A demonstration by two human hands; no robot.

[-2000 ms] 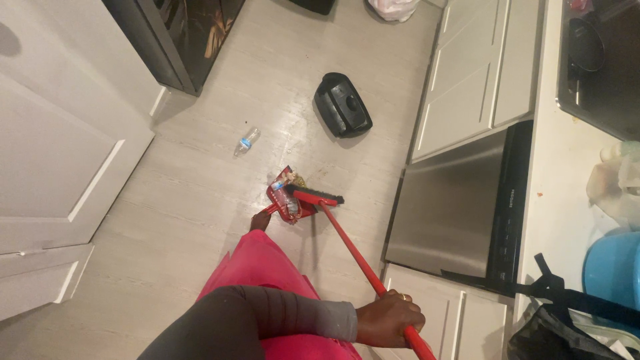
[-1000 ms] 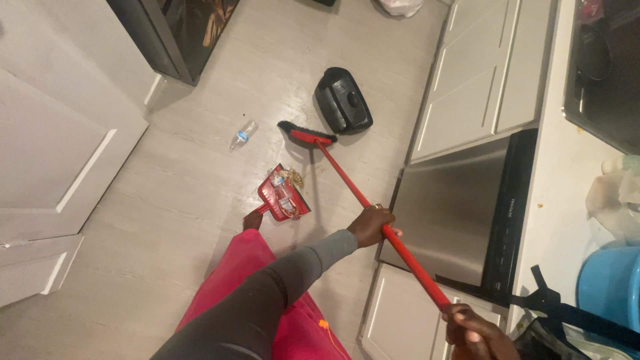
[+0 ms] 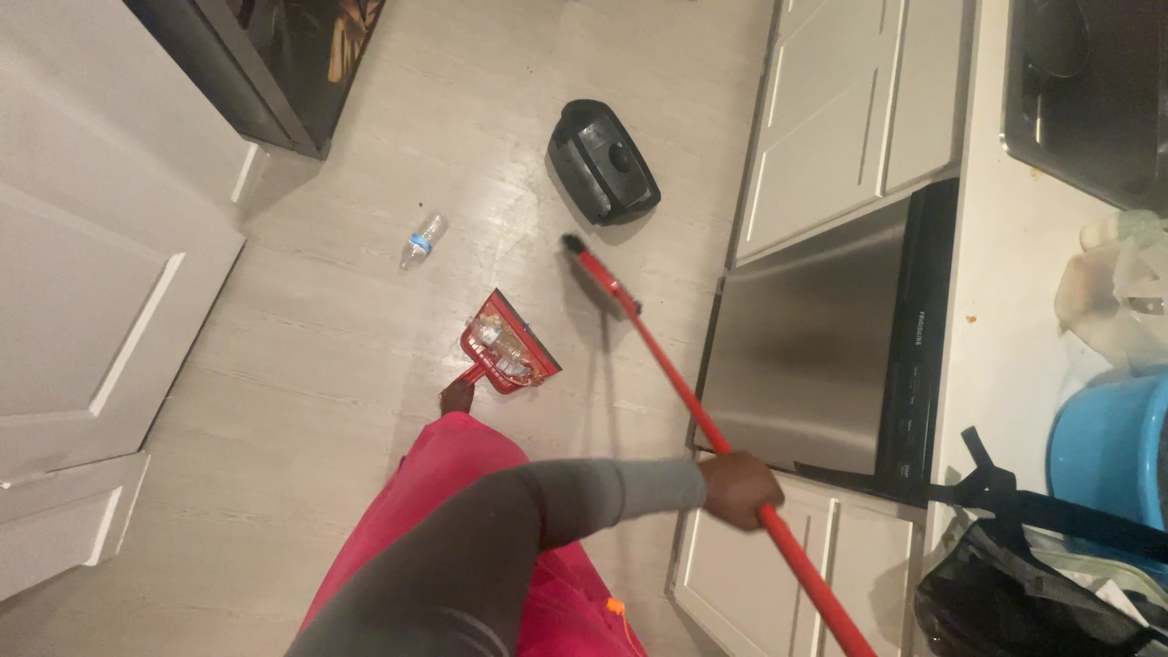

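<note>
My left hand [image 3: 741, 491] is closed around the red broom handle [image 3: 675, 376], its grey-cuffed sleeve crossing over my pink trousers. At the far end of the handle, the red broom head with dark bristles [image 3: 604, 276] is seen edge-on, right of the dustpan, with a shadow near it. A red dustpan [image 3: 497, 376] lies on the floor, holding clear plastic pieces and other litter. My bare foot [image 3: 457, 397] is at the dustpan's handle. Up and to the left, a clear plastic bottle with a blue label [image 3: 422, 243] lies on its side. My right hand is out of view.
A black plastic lid or bin [image 3: 602, 164] lies on the floor beyond the broom head. Along the right run white cabinets [image 3: 826, 109], a stainless dishwasher [image 3: 808, 338] and a counter [image 3: 990, 365] bearing a blue tub [image 3: 1104, 447] and a black bag [image 3: 1013, 593]. A white door [image 3: 82, 301] stands left.
The broom head has moved from beside the black object back toward me and turned edge-on. My right hand, on the handle's upper end a second ago, has left the view. The dustpan has turned.
</note>
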